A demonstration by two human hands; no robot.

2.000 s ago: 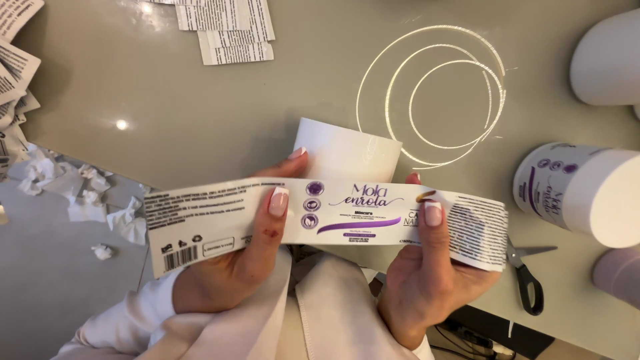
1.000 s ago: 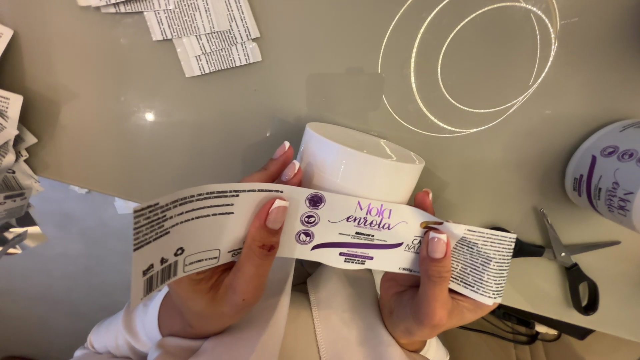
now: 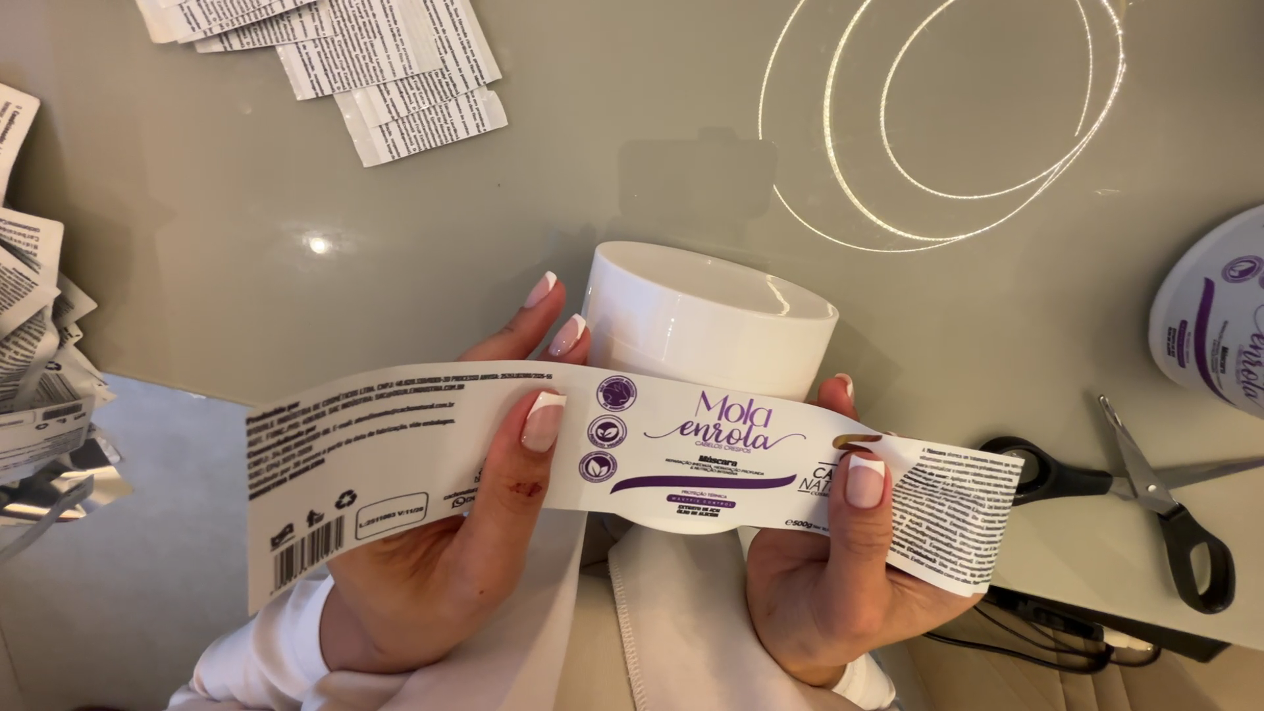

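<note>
A long printed label (image 3: 726,484) with purple writing and a barcode spans the front of a white plastic jar (image 3: 691,316), which rests tilted at the table's near edge. My left hand (image 3: 464,513) pinches the label left of its middle, thumb in front and fingers behind, with two fingertips beside the jar. On the right part of the label, my right hand (image 3: 839,563) grips it the same way, its thumb in front and one fingertip near the jar's side. The label's left end curves loosely downward. Whether the label's middle touches the jar, I cannot tell.
Black-handled scissors (image 3: 1145,484) lie open on the right, below a labelled jar (image 3: 1210,316). Printed label pieces (image 3: 395,69) lie at the upper left, and a pile of them (image 3: 35,306) at the left edge. Black cables (image 3: 1047,632) show below the table edge. Light rings reflect off the tabletop.
The label's middle has come closer against the front of the jar, whose lower edge now shows beneath it. Both hands keep their hold. The view has shifted and moved closer.
</note>
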